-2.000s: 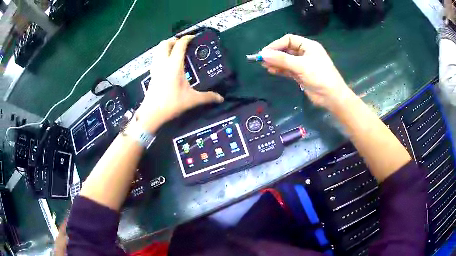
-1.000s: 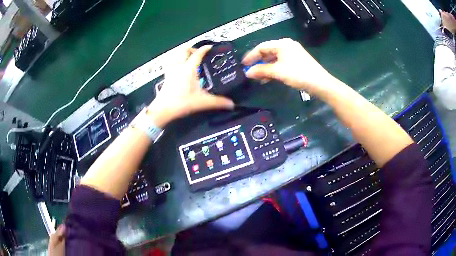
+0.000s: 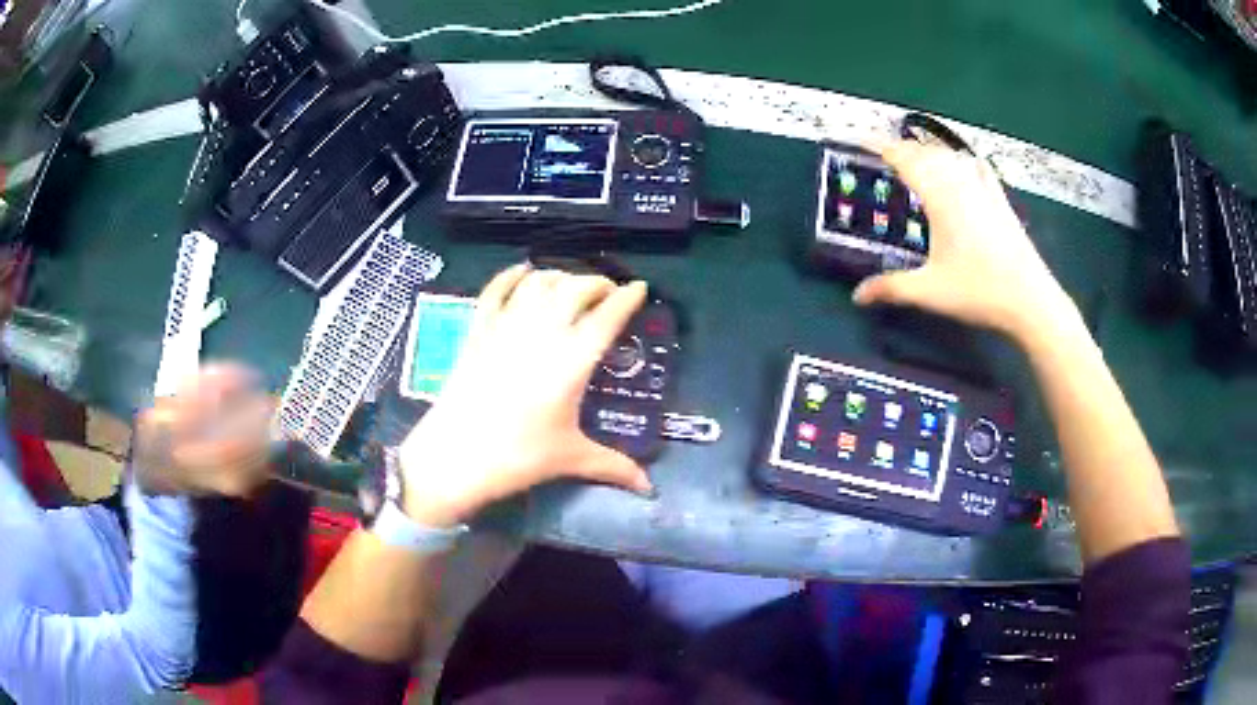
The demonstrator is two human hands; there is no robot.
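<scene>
My left hand (image 3: 531, 393) lies spread over a handheld screen device (image 3: 441, 344) with a cyan screen; a silver USB stick (image 3: 692, 428) pokes from its right side. My right hand (image 3: 972, 248) spans the upper right device (image 3: 844, 207), its thumb at the lower edge and its fingers over the top. Below it lies a device with an icon grid (image 3: 869, 438) and a dark stick with a red end at its right side. Another device (image 3: 531, 161) with a dark menu screen and a stick lies at the upper middle. I cannot tell how firmly either hand holds.
Stacked black devices (image 3: 338, 165) stand at the upper left beside label sheets (image 3: 361, 331). More black devices (image 3: 1197, 241) stand at the right. A white cable (image 3: 552, 25) crosses the back. Another person's blurred hand (image 3: 207, 430) is at the left. A crate of devices (image 3: 1020, 647) is at the lower right.
The view has swung left. My left hand has gone from the upper device to the cyan-screen one. My right hand has let go of the blue stick and is now over the upper right device.
</scene>
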